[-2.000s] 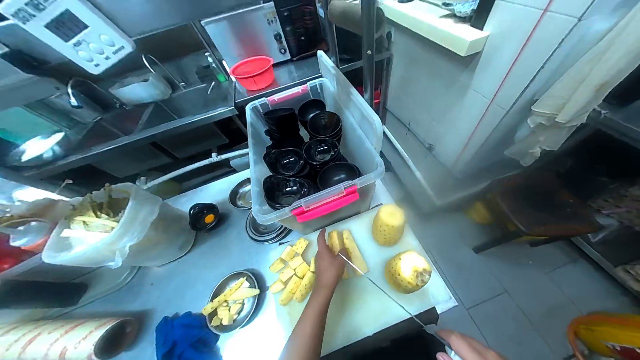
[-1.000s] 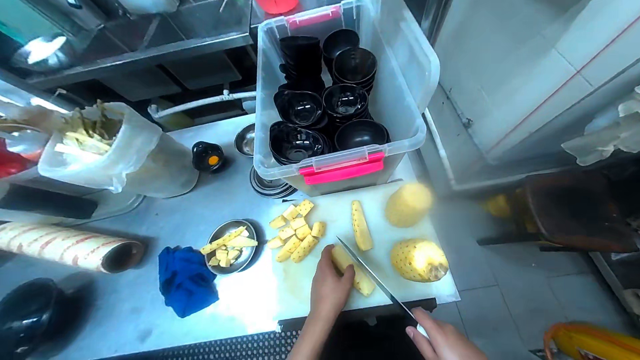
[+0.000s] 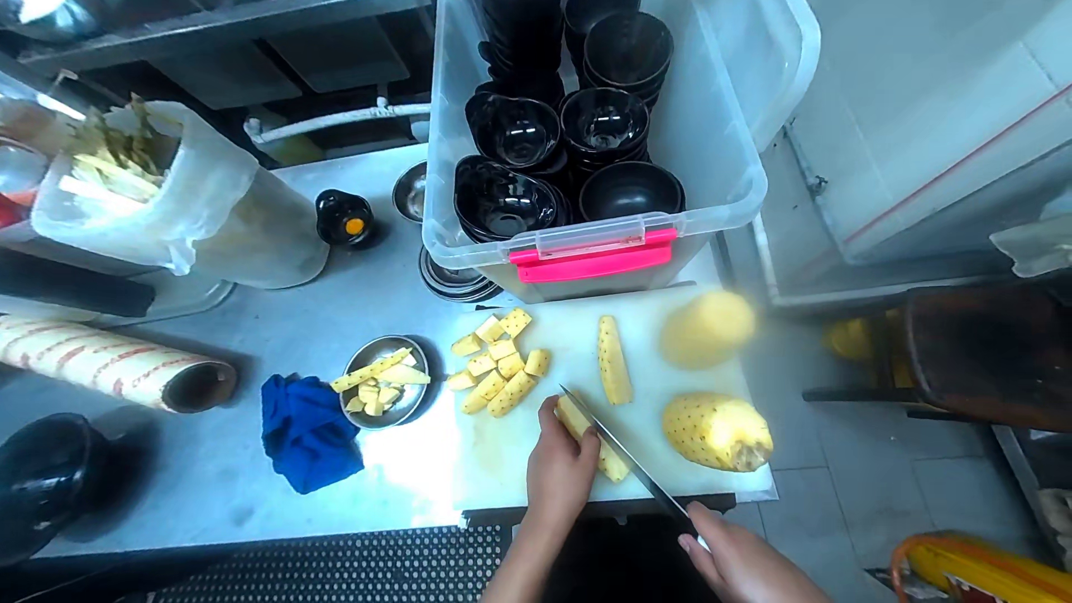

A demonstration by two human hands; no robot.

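Note:
My left hand [image 3: 565,465] holds a wedge of peeled pineapple [image 3: 613,461] down on the white cutting board [image 3: 502,448]. In my right hand [image 3: 733,544] is the handle of a knife [image 3: 632,461], its blade lying along the wedge's right side. Another long wedge [image 3: 615,360] lies apart, above the knife tip. Several cut pineapple chunks [image 3: 502,352] are grouped on the board's left part. A peeled pineapple [image 3: 716,430] lies at the right, and a second yellow one [image 3: 708,329], blurred, is above it. A steel bowl [image 3: 416,402] left of the board holds pineapple pieces.
A clear plastic bin [image 3: 737,167] of stacked black bowls [image 3: 603,126] stands behind the board. Leftwards are a blue cloth [image 3: 306,431], a printed roll [image 3: 109,360], a bag-lined container [image 3: 268,226], a small black bowl [image 3: 343,218] and stacked steel dishes [image 3: 456,280]. A dark stool [image 3: 988,356] stands right.
Two seconds ago my left hand was at pieces near the bin and the knife was higher; both are now lower on the board, at one wedge. The view has shifted closer over the counter.

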